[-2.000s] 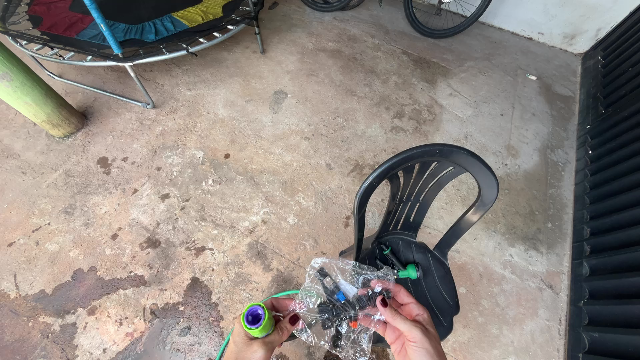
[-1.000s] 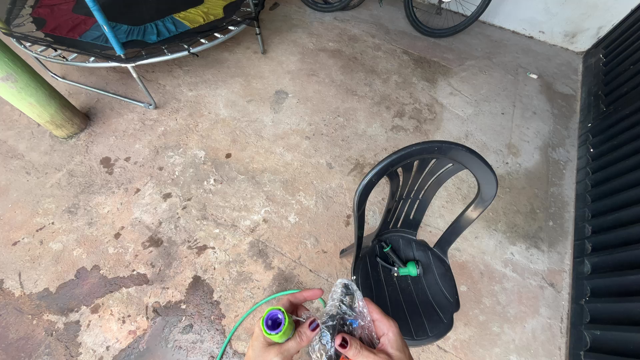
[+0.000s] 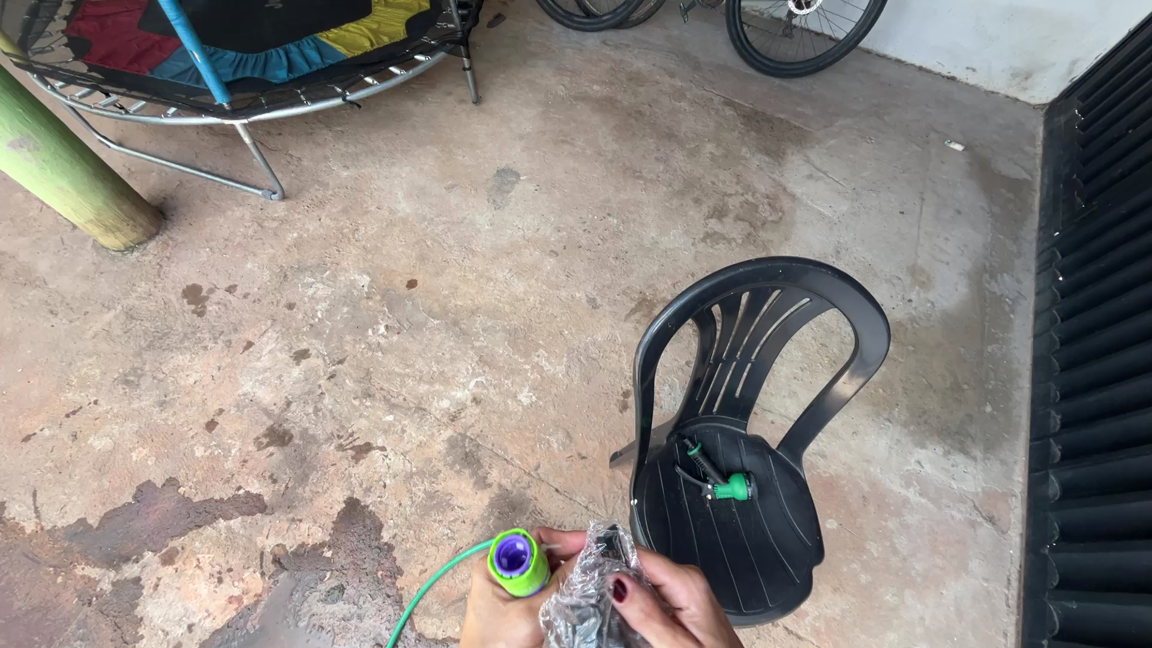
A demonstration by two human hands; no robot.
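At the bottom centre, my left hand (image 3: 506, 607) holds a lime-green hose connector with a purple inside (image 3: 516, 560); a thin green hose (image 3: 434, 583) curves down beside it. Those fingers also touch a crumpled clear plastic bag (image 3: 589, 594) with dark parts inside. My right hand (image 3: 677, 603) grips the bag from the right, thumb across its front. Beyond it, a green and black hose spray gun (image 3: 731, 487) lies on the seat of a black plastic chair (image 3: 765, 549).
A trampoline (image 3: 297, 108) stands at the upper left near a green post (image 3: 81, 171). Bicycle wheels (image 3: 801, 67) rest by the white wall (image 3: 999, 54) at the top. A black slatted metal gate (image 3: 1093, 360) runs along the right side. The concrete floor (image 3: 432, 342) has damp stains.
The bag, spread out between both hands two seconds ago, is now bunched up and narrower. My hands have come closer together, and the spray gun on the chair shows more fully.
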